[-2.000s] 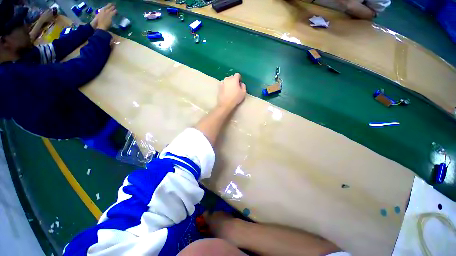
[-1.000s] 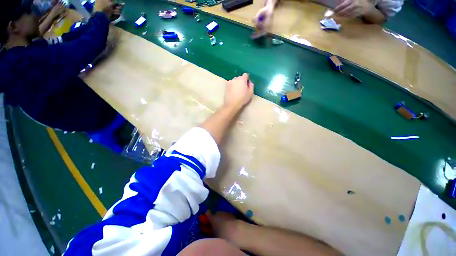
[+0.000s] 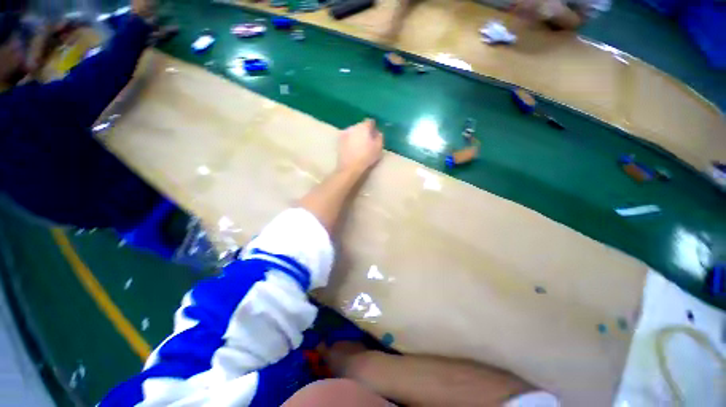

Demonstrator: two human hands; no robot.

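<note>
My left hand (image 3: 361,145) rests as a loose fist at the belt-side edge of the brown table. Its fingertips are hidden, so I cannot tell whether it holds anything. My right hand (image 3: 338,358) is low at my lap below the table edge, dark and partly hidden, closed around a red-orange tool handle (image 3: 318,362). The tool's tip is not visible. A blue unit with a tan pad (image 3: 463,155) and short leads lies on the green belt, right of my left hand and not touching it.
More blue units, including one at the far side (image 3: 524,99), and a white strip (image 3: 638,211) lie on the belt (image 3: 557,175). A person in dark clothing (image 3: 72,151) sits at left. Yellowish tubing on a white sheet (image 3: 649,350) is at lower right. Another person's hands are across the belt.
The view has shifted slightly. The hand reaching in from across the belt has drawn back; a tan-topped unit now lies near there, and a white-topped unit is gone. My hands stay in place.
</note>
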